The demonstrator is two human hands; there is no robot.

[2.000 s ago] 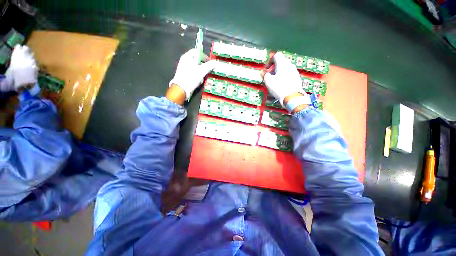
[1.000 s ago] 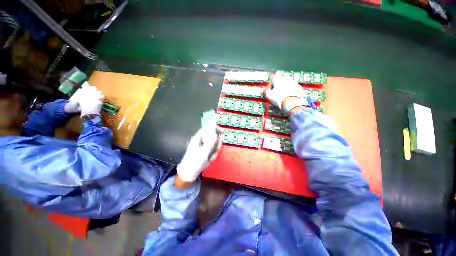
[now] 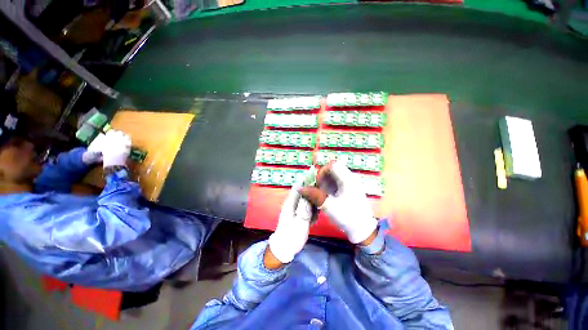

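Green circuit boards point(image 3: 287, 138) lie in two columns on the red mat point(image 3: 422, 167). The top two boards of the left column have white strips point(image 3: 291, 120) on them. My left hand point(image 3: 294, 222), in a white glove with dark-looking fingertips, holds the pale green strip stack point(image 3: 310, 176) upright at the near end of the columns. My right hand point(image 3: 349, 203), also gloved, meets it there, its fingertips at the stack. Whether the right fingers grip a strip cannot be told. The hands partly cover the nearest boards.
A white-green strip pile point(image 3: 519, 147) and a yellow slip point(image 3: 501, 168) lie right of the mat. An orange-handled tool point(image 3: 582, 205) is at the right edge. At left, a person in a blue smock works over a tan mat point(image 3: 155, 138).
My right hand has moved from the upper boards down towards me and met my left hand, which has shifted right with the stack. The right column of boards is now mostly uncovered.
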